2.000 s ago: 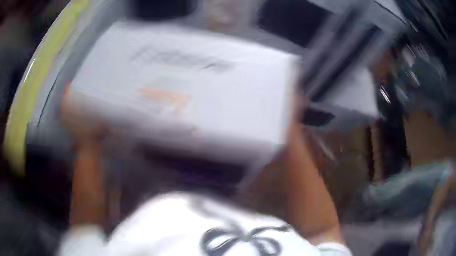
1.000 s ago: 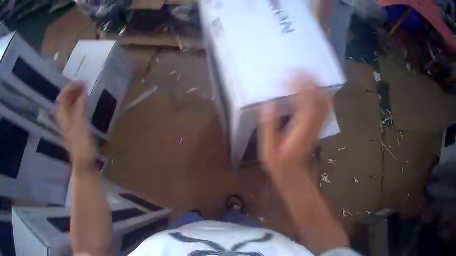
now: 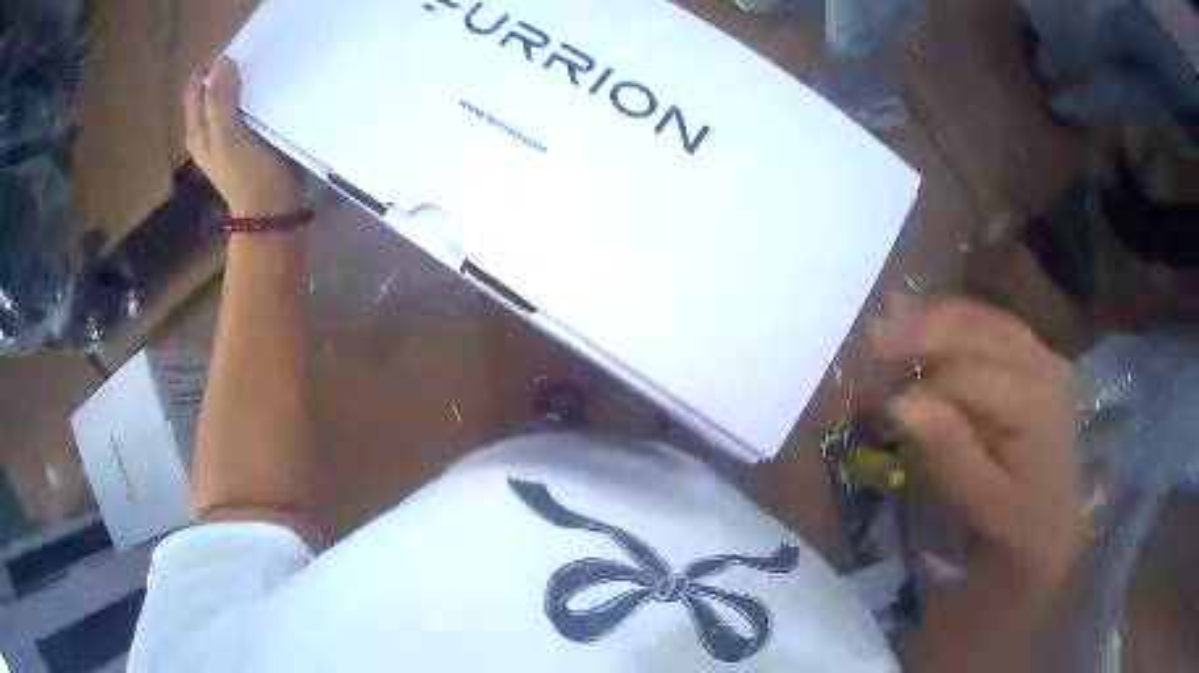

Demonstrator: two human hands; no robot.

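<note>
A white retail box [image 3: 618,224] with "FURRION" on top lies tilted in front of me, its lid closed with a half-round thumb notch at the near edge. My left hand [image 3: 241,151] holds its left end, with a red bracelet at the wrist. My right hand [image 3: 973,408] is blurred, off the box's right corner, with fingers partly bent. I cannot tell whether it holds anything. The underside of the box is hidden.
A smaller-looking white box [image 3: 132,454] stands at the lower left, above white boxes with dark panels [image 3: 79,598]. Black glossy plastic [image 3: 59,250] is heaped at the far left. Brown cardboard [image 3: 381,355] covers the floor. Clear plastic [image 3: 1144,408] shows at the right.
The view has shifted. The box is now turned crosswise in front of me. My left hand has gone from the boxes at the left to its left end. My right hand has come off it.
</note>
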